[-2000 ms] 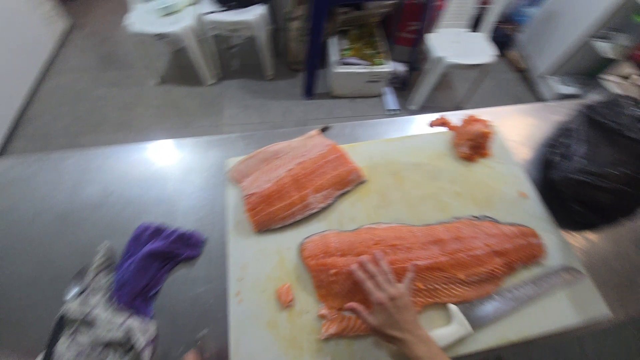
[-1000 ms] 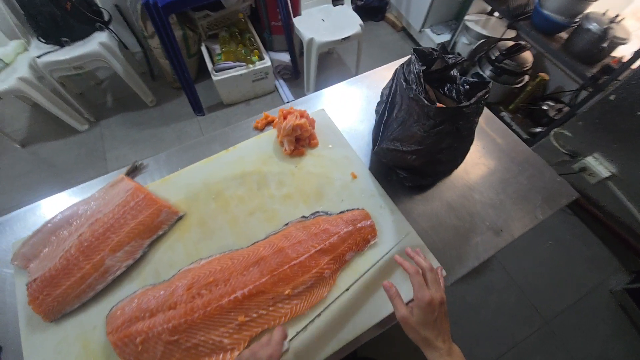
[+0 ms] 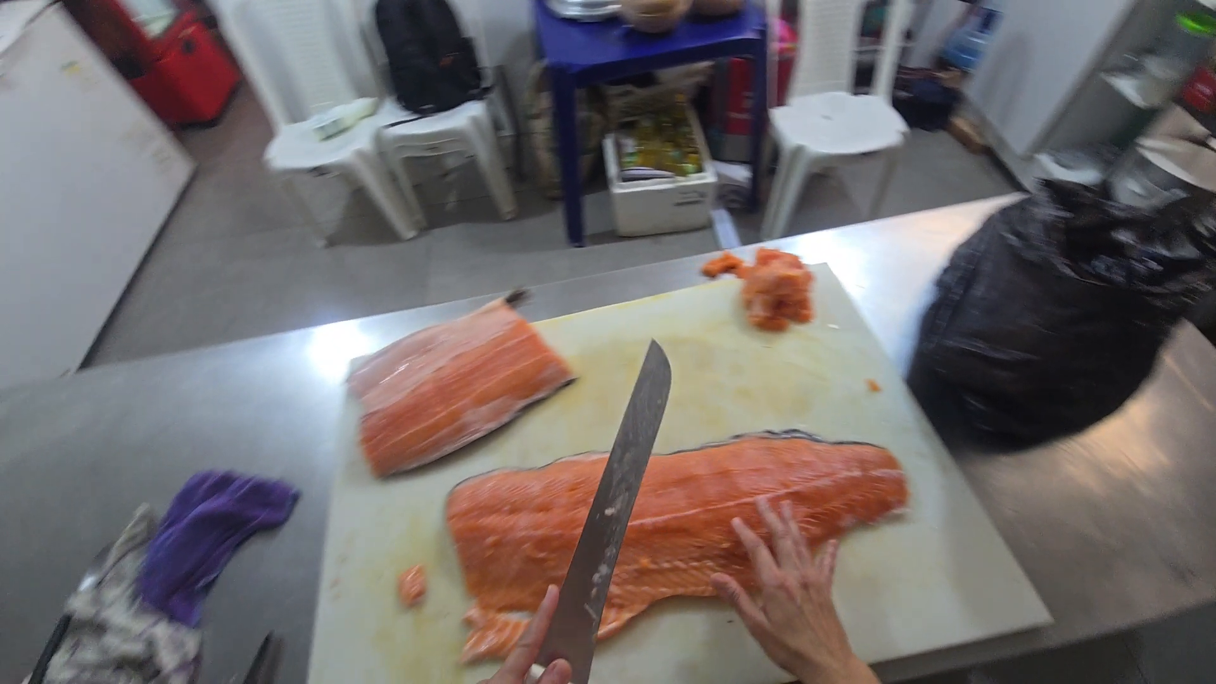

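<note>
My left hand (image 3: 534, 655) grips a long knife (image 3: 617, 494) low in the view, the blade pointing away from me above a large salmon fillet (image 3: 684, 503). Fingers spread, my right hand (image 3: 793, 589) rests on the near edge of that fillet, toward its right end. The fillet lies on a white cutting board (image 3: 665, 380). A shorter salmon piece (image 3: 456, 389) sits at the board's far left. Salmon trimmings (image 3: 777, 290) are heaped at the far right corner, and a small scrap (image 3: 412, 585) lies at the left.
A steel table (image 3: 171, 418) carries the board. A black plastic bag (image 3: 1054, 323) stands at the right. A purple cloth (image 3: 214, 537) and a patterned cloth (image 3: 123, 617) lie at the left. Beyond are white plastic chairs (image 3: 836, 123) and a blue table (image 3: 655, 43).
The knife, lying at the fillet's near right side two seconds ago, is now raised in my left hand. My right hand has moved from beside the board onto the fillet. The view has swung left since one second ago.
</note>
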